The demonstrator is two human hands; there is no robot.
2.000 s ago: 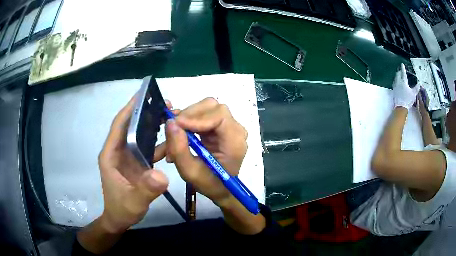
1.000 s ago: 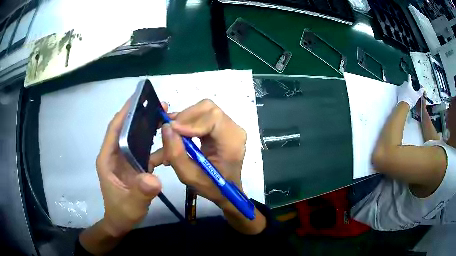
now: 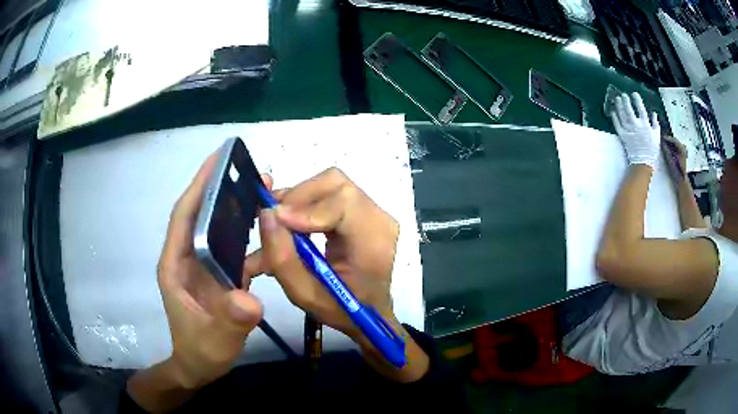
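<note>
My bare left hand [image 3: 198, 299] holds a phone frame [image 3: 231, 214] tilted up on its long edge above the white paper sheet [image 3: 121, 210]. The frame has a silver edge, a dark inner face and a small light opening near its top. My bare right hand [image 3: 336, 242] grips a blue marker pen [image 3: 344, 295]. The pen's upper end points down towards me, and its tip is at the frame's right edge, partly hidden by my fingers. I cannot tell if the tip touches the frame.
Several phone frames, one here [image 3: 468, 74], lie on the green bench. A stained cover plate [image 3: 81, 93] and small dark block [image 3: 241, 58] are at upper left. A black tray [image 3: 485, 16] is at the back. A neighbour's white-gloved hand [image 3: 637, 129] is at right.
On the bench, phone frames have changed places, and two now lie close together. The neighbour's gloved hand has moved left onto a frame. My hands keep nearly the same hold; the held frame is turned slightly.
</note>
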